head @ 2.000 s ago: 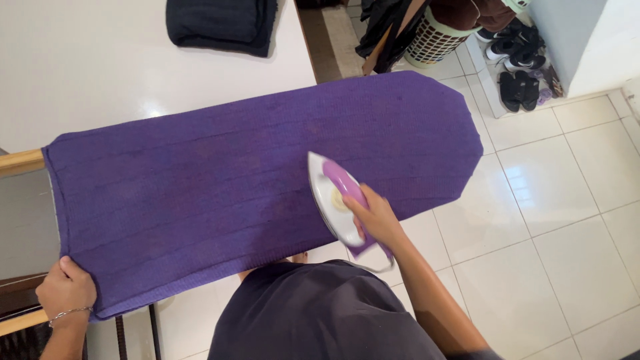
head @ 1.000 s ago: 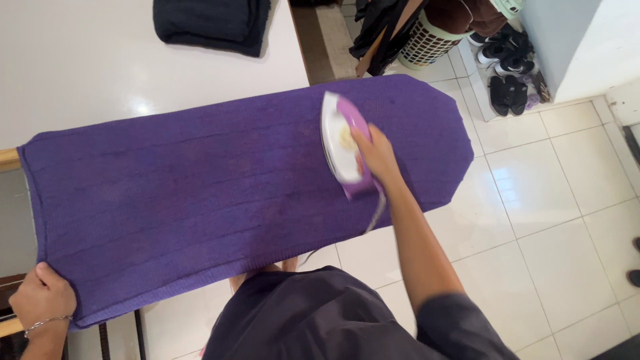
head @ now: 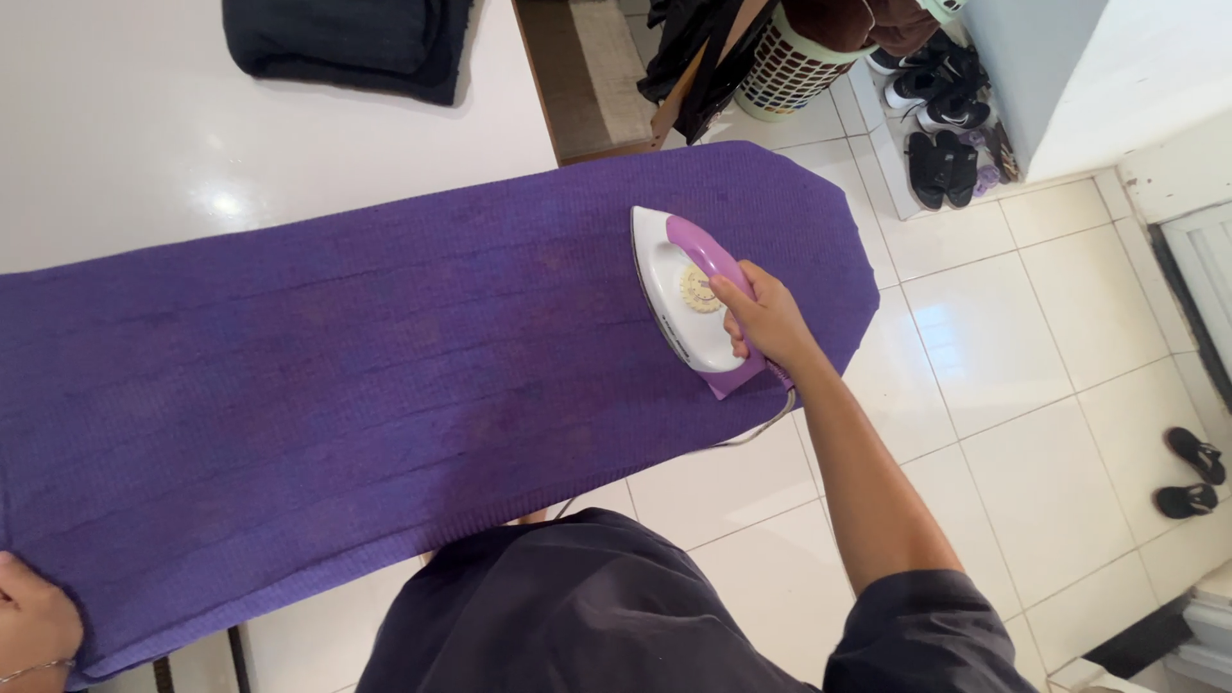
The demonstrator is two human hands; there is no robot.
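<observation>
My right hand [head: 765, 313] is closed around the pink handle of a white and pink electric iron [head: 679, 298]. The iron lies on purple ribbed fabric [head: 385, 366] spread over an ironing board, towards its rounded right end, tip pointing to the far edge. Its grey cord [head: 760, 430] runs from the heel over the near edge. At the lower left, my left hand [head: 37, 616] rests at the near corner of the fabric, partly out of view; its fingertips are cut off by the frame's edge.
Folded black cloth [head: 346, 43] lies on a white table [head: 125, 135] beyond the board. Past the board's right end stand a pale green laundry basket [head: 794, 72] with brown cloth, and a low step with black shoes [head: 938, 168]. Black sandals [head: 1189, 500] lie on the tiled floor at far right.
The iron in my right hand has moved over the fabric towards the board's rounded end. My left hand stays at the near left corner. The view has shifted right.
</observation>
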